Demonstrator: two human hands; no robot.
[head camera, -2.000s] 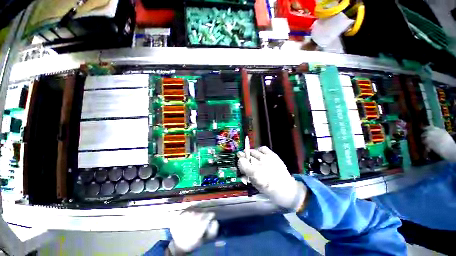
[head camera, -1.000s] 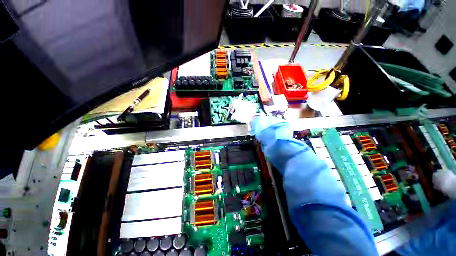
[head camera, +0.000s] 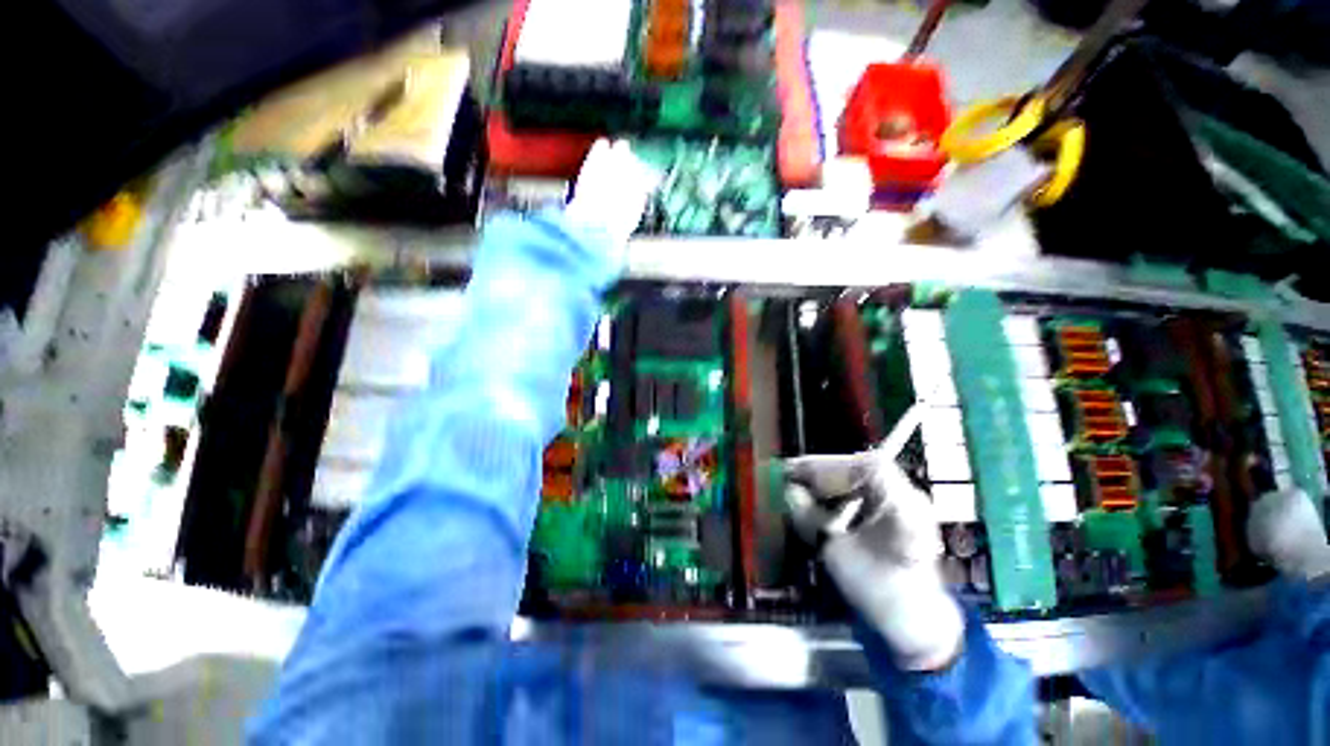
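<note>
My left hand (head camera: 613, 190), white-gloved and blurred, reaches over the left edge of the black tray of small green pieces (head camera: 722, 187); whether it holds a piece cannot be told. My right hand (head camera: 875, 532), white-gloved, is over the gap between two carriers, closed round a thin, pale stick-like thing (head camera: 907, 429) that points up. Something small and green may be at its fingertips, too blurred to tell. My left sleeve covers part of the circuit board (head camera: 671, 547). The board to the right has a long green strip (head camera: 1004, 452) across its white blocks.
A neighbouring worker's gloved hand (head camera: 1289, 532) is at the right. Behind the rail (head camera: 875, 262) are a red bin (head camera: 893, 124), yellow loops (head camera: 999, 131), a black tote with green strips and another board (head camera: 664, 102). A dark monitor edge hangs at upper left.
My right hand has drawn back from the tray to the carrier gap. My left hand, low at the near edge two seconds ago, now reaches across the board to the tray. The view has shifted.
</note>
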